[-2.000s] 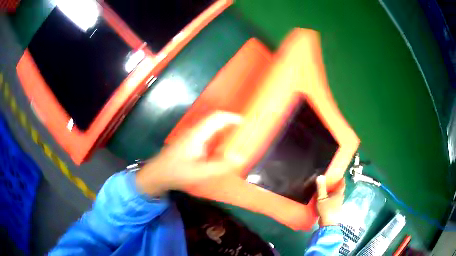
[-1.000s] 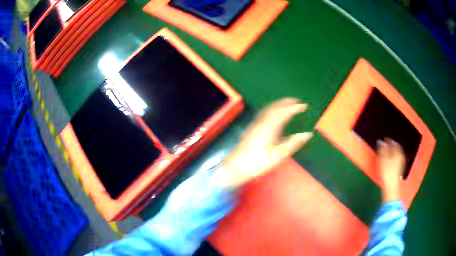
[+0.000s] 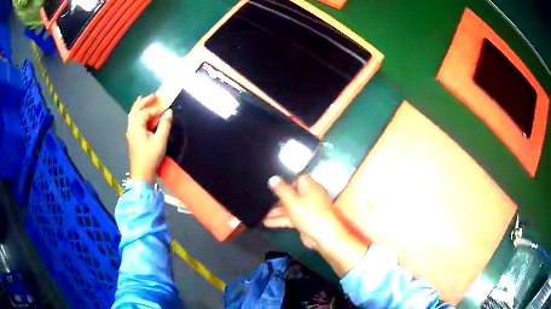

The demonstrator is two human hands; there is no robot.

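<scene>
A glossy black tablet (image 3: 241, 142) is held above the near recess of a two-recess orange-red foam tray (image 3: 196, 196). My left hand (image 3: 148, 136) grips its left end, thumb on the front. My right hand (image 3: 311, 214) grips its lower right end, thumb on the front. The tablet is slightly tilted and reflects bright light. A second black tablet (image 3: 287, 54) lies in the tray's far recess. An orange foam board (image 3: 429, 202) with no tablet on it lies to the right.
Another foam tray (image 3: 459, 57) holding a dark tablet (image 3: 506, 87) lies at the far right. Stacked trays (image 3: 106, 33) stand at upper left. Blue crates (image 3: 66, 223) and yellow floor tape (image 3: 78, 142) are at left. Clear sheets (image 3: 519, 271) lie at lower right.
My hands have moved left from the reaching pose and the single-tablet tray at right, and now hold a tablet over the two-recess tray. The view has shifted.
</scene>
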